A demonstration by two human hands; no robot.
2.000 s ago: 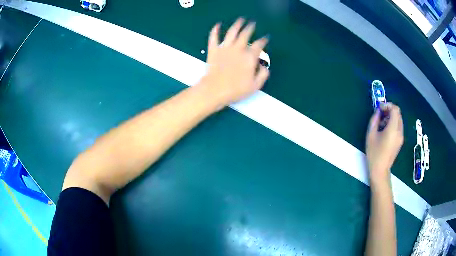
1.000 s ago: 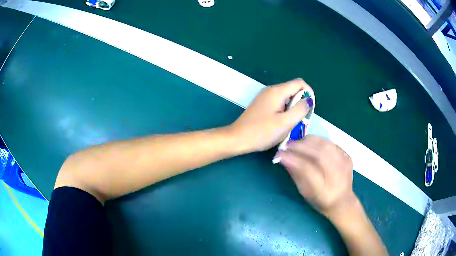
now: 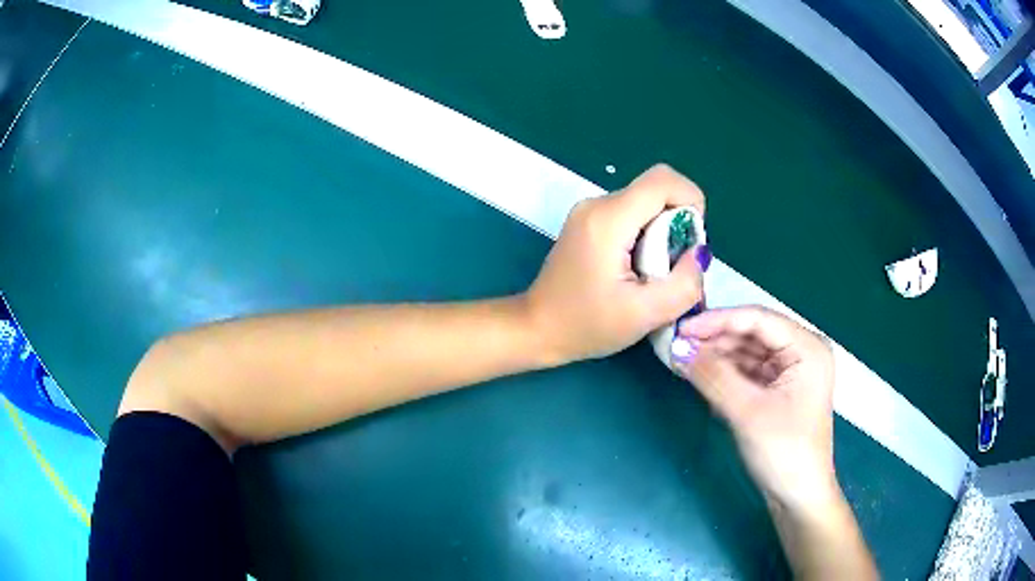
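My left hand is closed around a white housing half above the pale rail. A green circuit board shows inside its upper end. My left thumb lies across the middle of the shell and hides part of the inside. My right hand is at the lower end, with thumb and forefinger pinching a small white piece against the shell. What that piece is I cannot tell. A bit of dark blue shows between the two hands.
The dark green conveyor belt lies beyond the pale rail. On it are a half-moon white piece, a white and blue unit, a white strip and another part-assembled unit. Crinkled whitish plastic is at lower right.
Both hands came from over the belt to meet at the rail around the housing half. Since the second frame, the shell has turned slightly and the belt pieces have shifted right and partly downward.
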